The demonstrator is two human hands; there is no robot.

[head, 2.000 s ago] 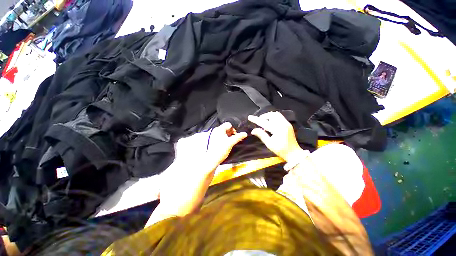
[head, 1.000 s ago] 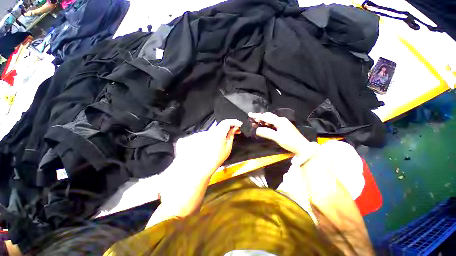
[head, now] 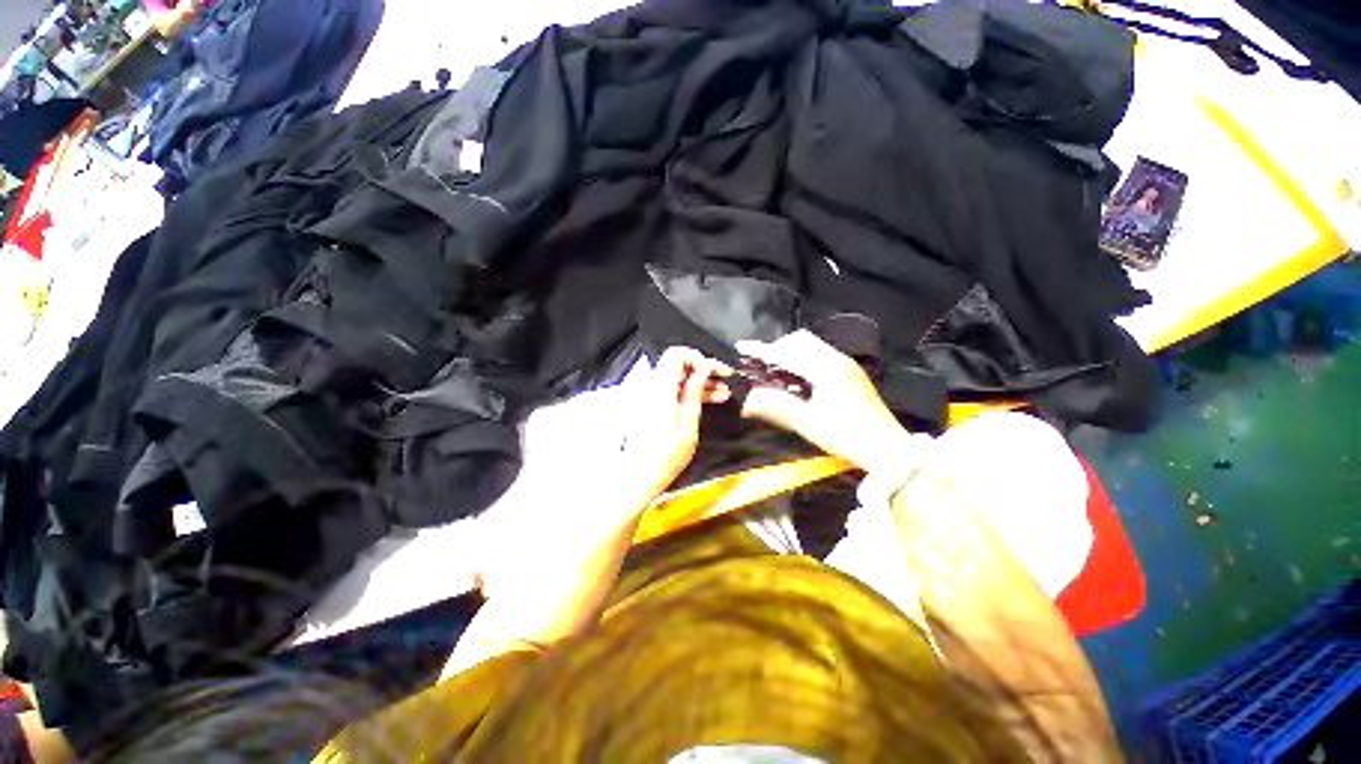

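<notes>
A large heap of black garments [head: 627, 224] covers the table in front of me. My left hand [head: 657, 426] is at the near edge of the heap, with thumb and fingertips pinched on a bit of black garment. My right hand [head: 818, 400] is just to its right, fingers curled around small dark thread snips [head: 773, 376], whose points face my left fingertips. The snips are partly hidden by the fingers. A smoother grey patch [head: 739, 306] of the garment lies just above my hands.
A smartphone [head: 1145, 214] lies right of the heap, near the yellow table edging [head: 1246, 306]. A black cord [head: 1194, 33] is farther up. Navy garments [head: 261, 75] lie at the far left. A red stool [head: 1108, 555] is by my right arm; a blue crate [head: 1269, 694] stands on the floor.
The fingertips of both hands have come closer together, and the snips now show in my right hand. The grey patch above my hands has spread open from a narrow strip.
</notes>
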